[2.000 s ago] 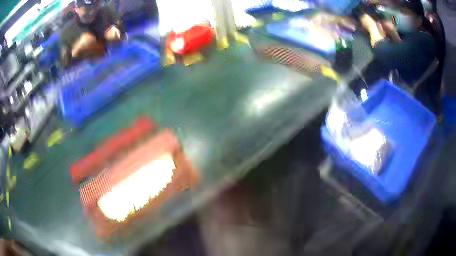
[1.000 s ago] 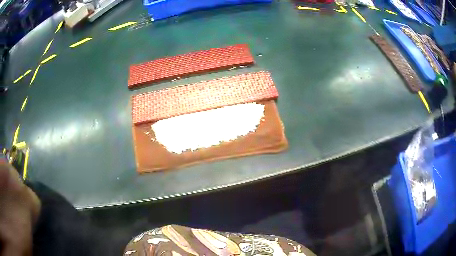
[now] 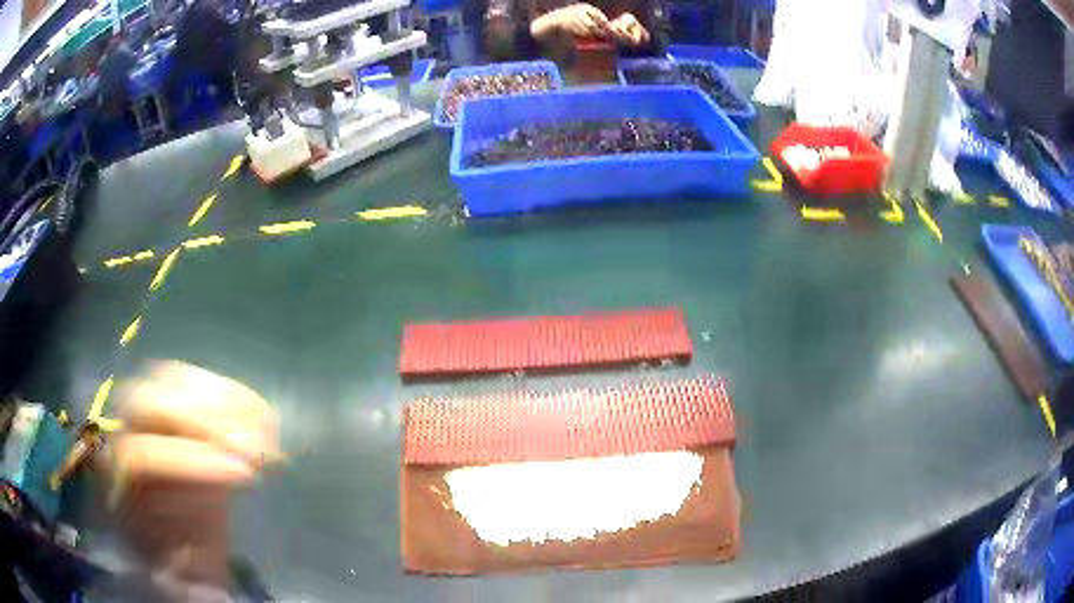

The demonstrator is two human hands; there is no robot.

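Observation:
My left hand (image 3: 194, 442) is over the left part of the table, blurred by motion; whether it holds anything cannot be told. My right hand is not in view. A glittering white heap of tiny metal pieces (image 3: 577, 499) lies on the brown work cloth (image 3: 565, 558). A dull-red loading block (image 3: 565, 422) with a dense grid lies along the cloth's far edge, touching the heap. A second loading block (image 3: 548, 342) lies separately just beyond it, with a few stray pieces beside it.
A large blue bin (image 3: 607, 177) holds dark thin parts. A red tray (image 3: 830, 165) and a metal fixture (image 3: 353, 88) stand far off. A dark ridged block (image 3: 999, 336) lies at right beside a blue tray (image 3: 1036, 289). A teal box (image 3: 35, 442) is at the left edge. Another person's hands (image 3: 589, 24) show beyond.
The view has swung and tilted up, so the far bins now show. My left hand has come from the lower left edge onto the table's left part. The blocks, cloth and heap look unchanged.

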